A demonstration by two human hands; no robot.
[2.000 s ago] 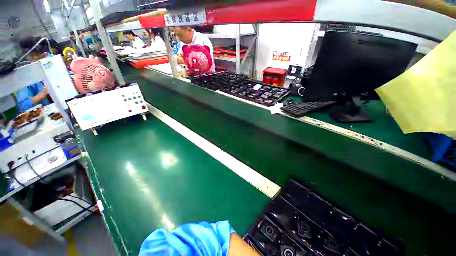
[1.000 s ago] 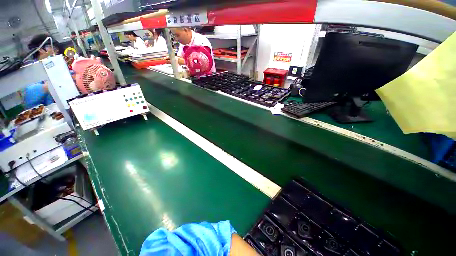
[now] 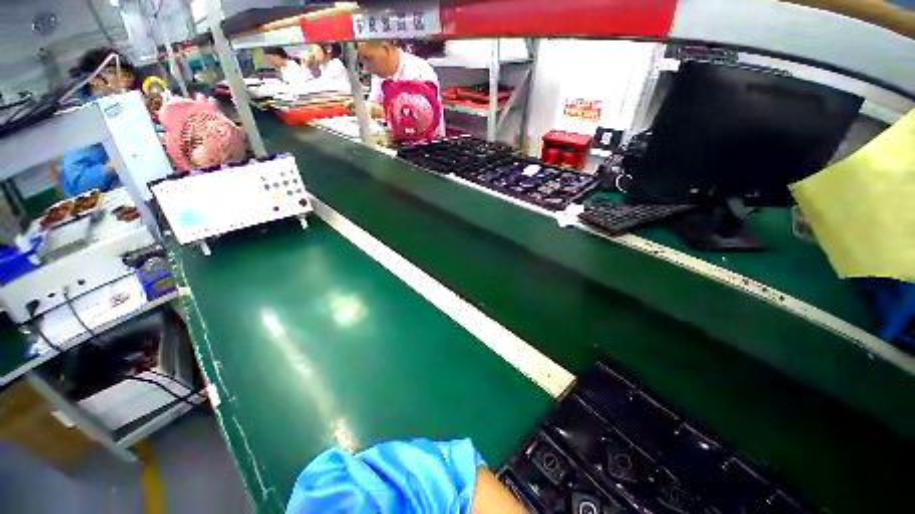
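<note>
A black glossy component tray (image 3: 642, 432) lies at the bottom right, partly across the white strip. Several dark watch heads (image 3: 550, 462) with ringed undersides sit in its near pockets; the far part shows bare black plastic. A bright blue sleeve (image 3: 386, 480) with a short piece of bare forearm enters at the bottom centre, beside the tray's left edge. The hand of that arm is cut off by the bottom edge. My other hand is out of the picture.
A white instrument box (image 3: 233, 201) stands on the green bench (image 3: 291, 331) at the left, by a pink fan (image 3: 204, 136). Across the green belt are black trays (image 3: 502, 171), a monitor (image 3: 752, 136) and a keyboard (image 3: 632, 215). A person in white (image 3: 401, 70) sits behind another pink fan.
The view has turned slightly, so the background sits a little further right and the instrument box lower. The sleeve and tray have hardly moved.
</note>
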